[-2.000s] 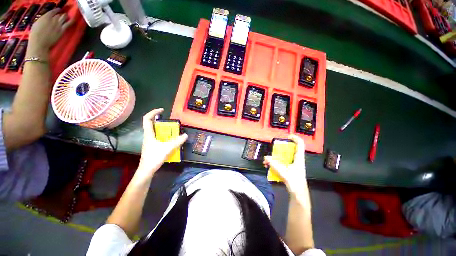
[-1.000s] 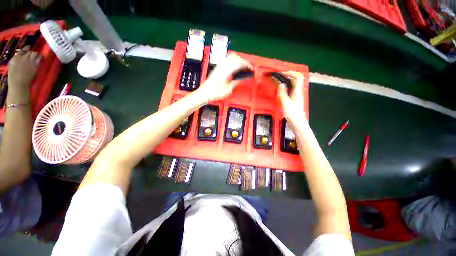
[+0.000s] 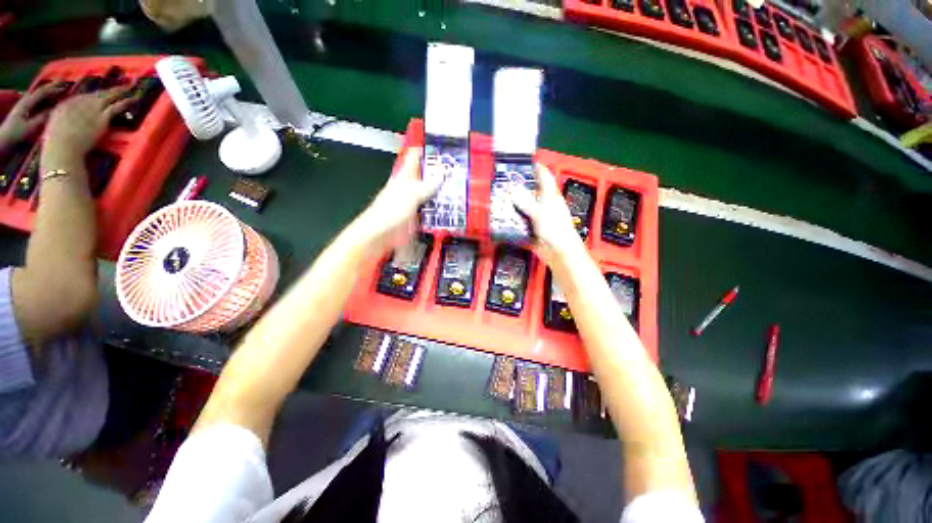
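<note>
My left hand (image 3: 411, 196) holds an open flip phone (image 3: 447, 133) with a bright white screen over its keypad, above the back left of the red-orange phone tray (image 3: 491, 335). My right hand (image 3: 544, 209) holds a second open flip phone (image 3: 514, 153) beside it, also lit white, with a thumb on the keypad. Several closed phones (image 3: 509, 279) lie back up in the front row pockets, partly behind my right forearm. Two more closed phones (image 3: 620, 215) lie at the back right of the tray. Several batteries (image 3: 529, 388) lie along the table's near edge.
A pink drum fan (image 3: 184, 268) and a small white fan (image 3: 248, 149) stand at left, near another person's hands (image 3: 87, 123) over a tray. A ballpoint pen (image 3: 715, 311) and red marker (image 3: 769, 365) lie at right. Another tray (image 3: 705, 46) is at the back right.
My hands have moved left and now hold two open, lit phones; a second ago they held dark things over the back row. Closed phones now lie in the back right pockets. More batteries lie along the near edge.
</note>
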